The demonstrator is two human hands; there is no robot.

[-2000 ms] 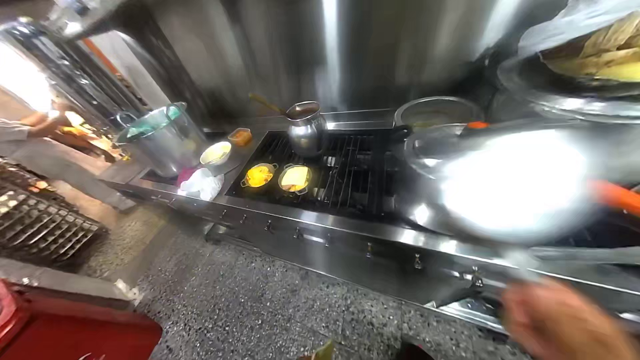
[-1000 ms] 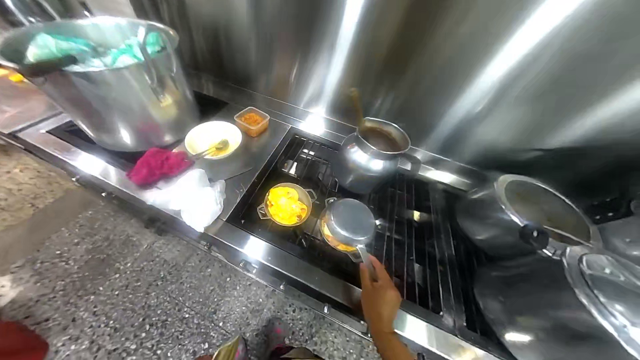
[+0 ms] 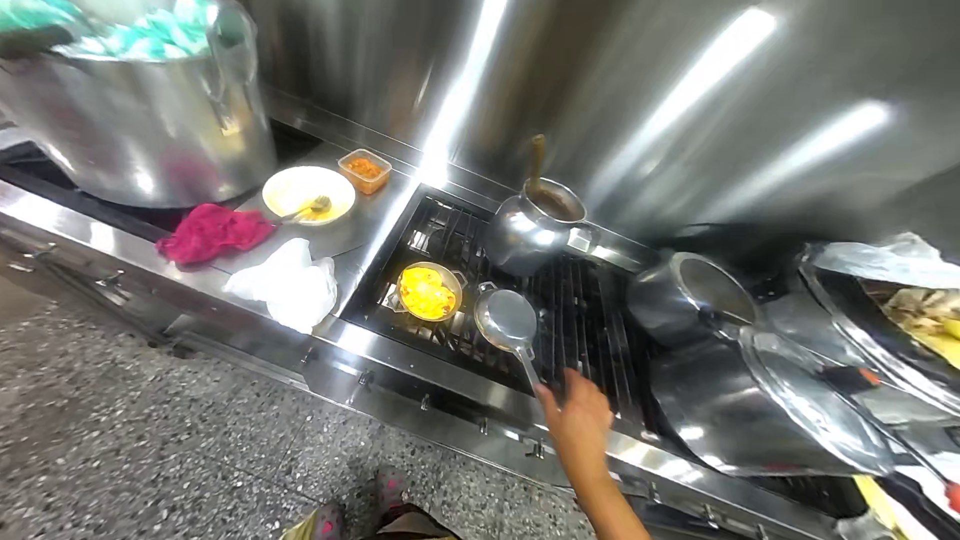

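Observation:
My right hand (image 3: 579,411) is beside the end of the long handle of a small metal pan (image 3: 506,315), its thumb close to the handle and its fingers apart. That pan rests over a small two-handled pan on the stove grate (image 3: 585,330), whose contents are hidden. Just left of it, another small two-handled pan (image 3: 430,292) holds yellow food that looks like egg. Behind them stands a metal jug (image 3: 525,232) with a wooden utensil (image 3: 537,159) in its dark contents. My left hand is out of view.
Left are a big pot (image 3: 150,127) with green plastic, a bowl with a fork (image 3: 308,180), an orange-filled container (image 3: 365,171), a magenta cloth (image 3: 214,234) and a white plastic bag (image 3: 289,285). Large metal pots (image 3: 750,405) crowd the right side.
Both small pans were uncovered two seconds ago; the long-handled pan now lies over the right one. My right hand held its handle a second ago and has since loosened. The view has shifted a lot.

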